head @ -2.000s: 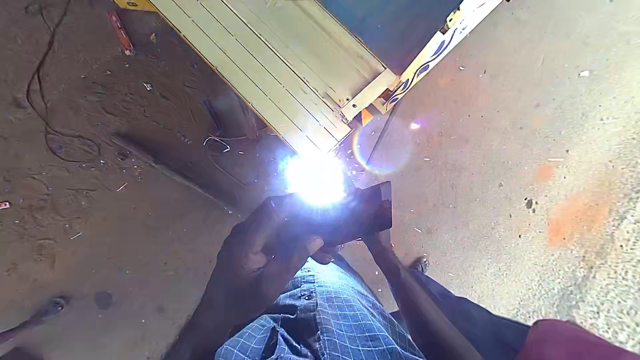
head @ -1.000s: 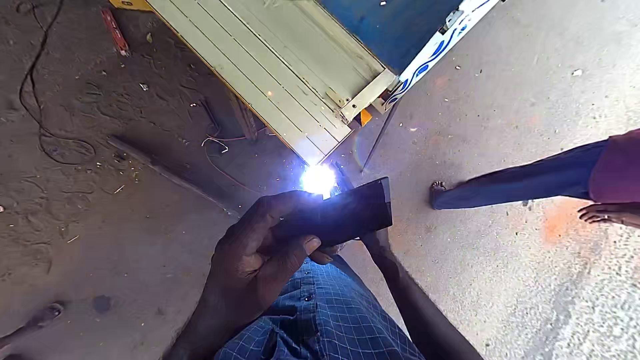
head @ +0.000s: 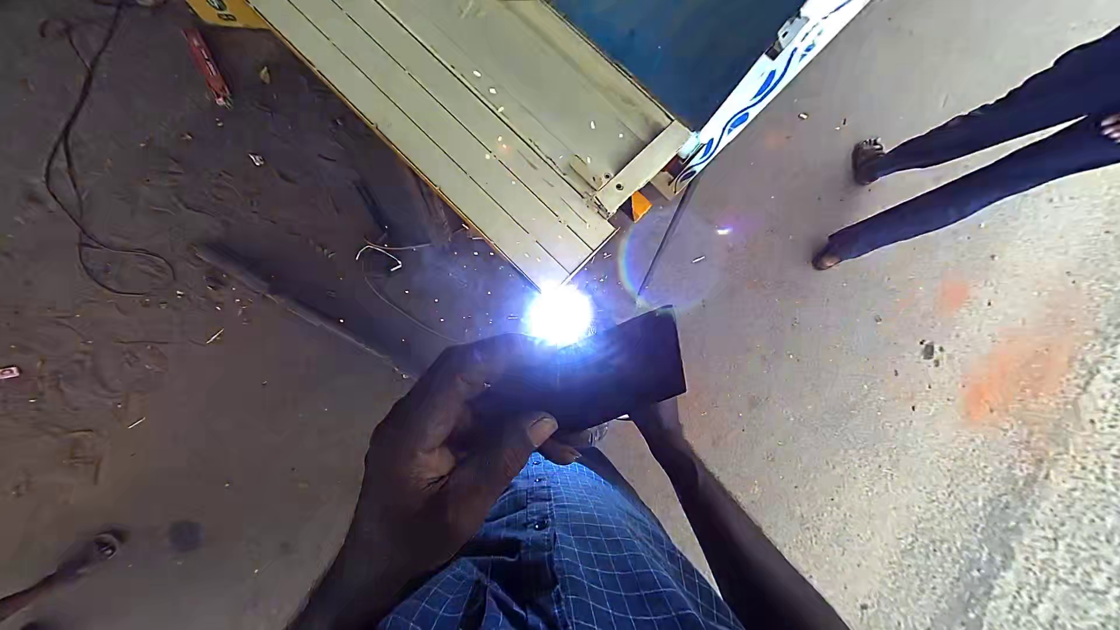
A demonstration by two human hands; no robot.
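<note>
My left hand (head: 446, 437) grips a dark rectangular plate (head: 604, 372), probably welding filter glass, with the thumb on its near face. Just beyond the plate's upper edge burns a bright welding arc (head: 560, 313), at the near corner of a cream ribbed metal panel (head: 490, 175). Sparks fly around it. My right hand (head: 656, 420) is behind the plate, so only the wrist side shows; its fingers and whatever they hold are hidden. A thin dark rod (head: 669, 236) slants between the panel's corner and the plate.
Blue panelling (head: 656, 52) with a white painted edge strip (head: 761, 87) adjoins the cream panel. A person's legs (head: 980, 166) stand at the right, and another person's foot (head: 105, 547) is at lower left. A cable (head: 74, 192), a red metal piece (head: 206, 66) and a long bar (head: 289, 302) lie on the ground.
The person at the right has moved, and both legs now show. The arc's glare has shrunk and grown again. My left hand still holds the dark plate in front of the arc.
</note>
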